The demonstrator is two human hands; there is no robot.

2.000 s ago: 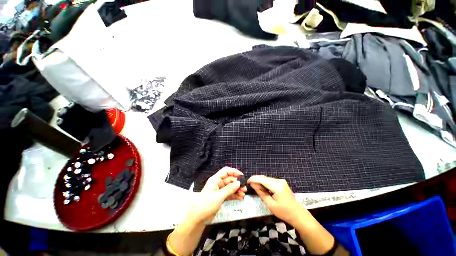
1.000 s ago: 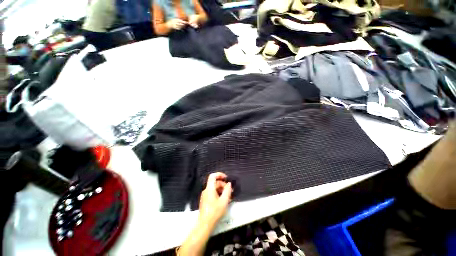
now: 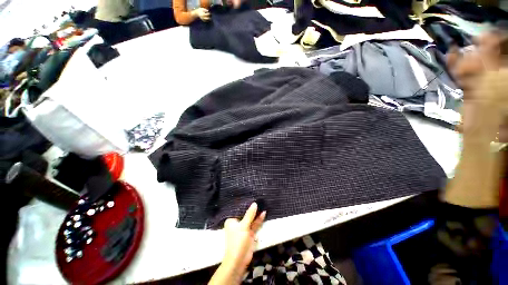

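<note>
A dark garment (image 3: 312, 150) with a fine pale grid lies rumpled on the white table. My left hand (image 3: 243, 231) pinches its near edge between thumb and fingers, where a small dark spot, perhaps a button, shows at the fingertips. My right hand (image 3: 479, 61) is raised at the far right, blurred, away from the garment. A thin dark line by its fingers may be thread or a needle; its grip is unclear. A round red tray (image 3: 137, 222) at the left holds shiny bits in its left part and dark flat buttons (image 3: 120, 240) in its right part.
A white bag (image 3: 69, 128) and a dark cylinder (image 3: 42, 186) stand left. Grey garments (image 3: 373, 69) lie at the back right. Another person's hand (image 3: 200, 14) is at dark cloth (image 3: 231, 33) at the back. A blue bin (image 3: 384, 259) is below the table's right side.
Two seconds ago both hands were together at the garment edge. The right hand has since swung out to the right and up. The left hand stays at the edge. The camera view has shifted.
</note>
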